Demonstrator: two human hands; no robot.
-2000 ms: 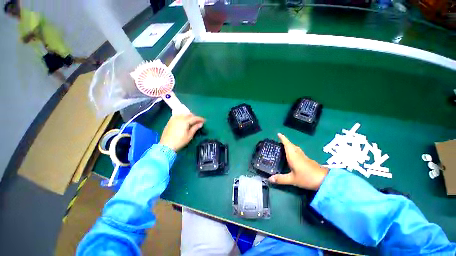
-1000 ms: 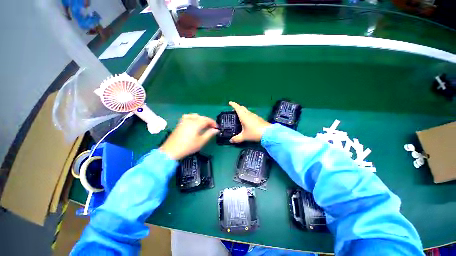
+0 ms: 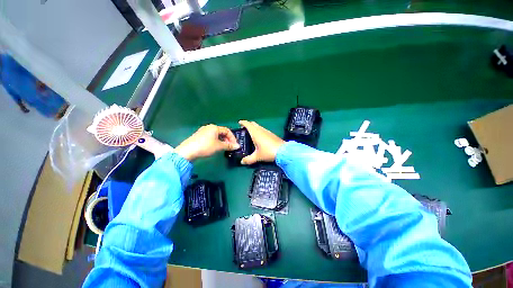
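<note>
Both my hands are at one black battery pack (image 3: 242, 147) on the green bench. My right hand (image 3: 260, 143) grips its right side, thumb and fingers spread around it. My left hand (image 3: 209, 142) has its fingertips pinched at its left upper side; whether they hold a small part cannot be seen. Another black pack (image 3: 302, 122) stands behind to the right. Nearer me lie a pack with a pale top (image 3: 266, 189), one at the left (image 3: 205, 202), one at the front (image 3: 251, 241) and others (image 3: 336, 235) partly under my right sleeve.
White strips (image 3: 376, 153) lie in a loose pile on the right, with small white round pieces (image 3: 468, 152) beside a small brown carton (image 3: 496, 143). A fan (image 3: 118, 126), clear bag (image 3: 70, 147) and tape roll (image 3: 97, 214) are at the left. A person in blue (image 3: 31, 87) is far left.
My right hand has moved from the middle pack to the one behind it on the left. My left hand has come from beside the fan to the same pack. The view has shifted.
</note>
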